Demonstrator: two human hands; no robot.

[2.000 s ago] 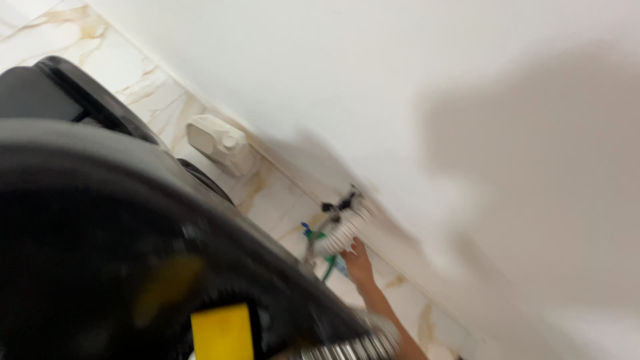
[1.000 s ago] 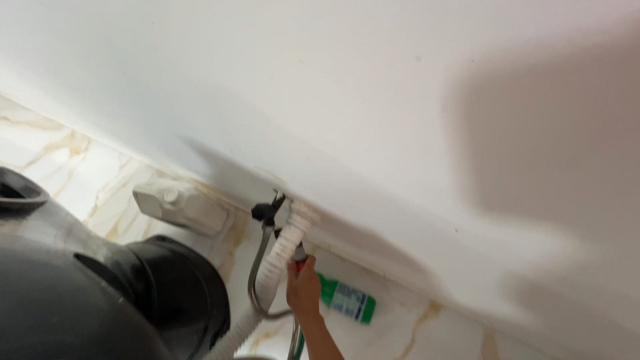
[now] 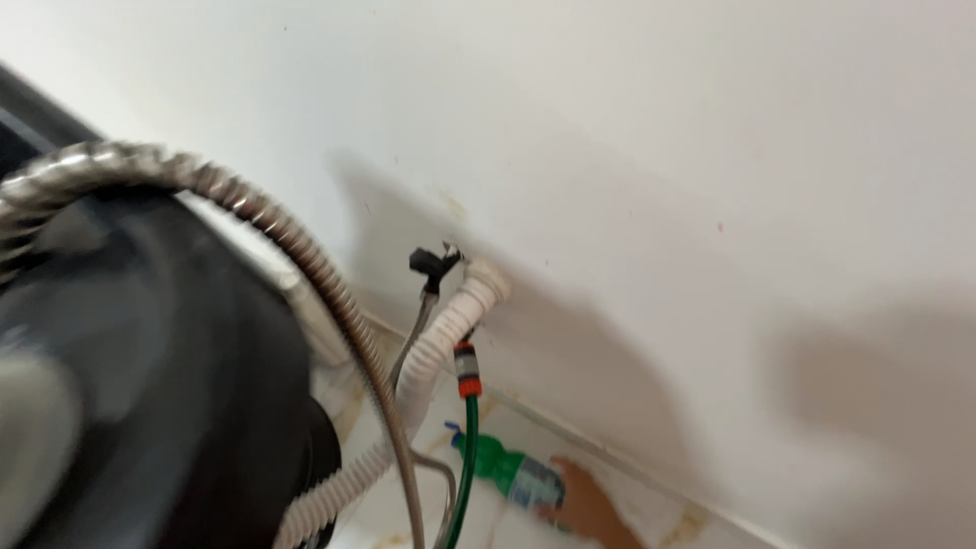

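My right hand (image 3: 585, 499) reaches in from the bottom right, its fingers around the lower end of a green plastic bottle (image 3: 499, 465) with a blue cap and a label. The bottle lies slanted at floor level, partly behind a green hose (image 3: 469, 457). This hose hangs from an orange and grey quick connector (image 3: 467, 370) near the wall. Just beside it, a white corrugated drain hose (image 3: 446, 328) meets the wall, and a black valve (image 3: 433, 265) carries a thin braided hose (image 3: 415, 335). My left hand is out of view.
A large glossy black object (image 3: 191, 366) fills the left side. A ribbed metal shower hose (image 3: 305, 259) arches across in front of it. Behind that hose is a pale container (image 3: 324, 328), partly hidden. The white wall (image 3: 648, 152) meets a marbled floor (image 3: 488, 526).
My right hand has left the area of the hose connector and moved down to the green bottle. The metal shower hose now crosses the view, which has shifted closer to the wall fittings.
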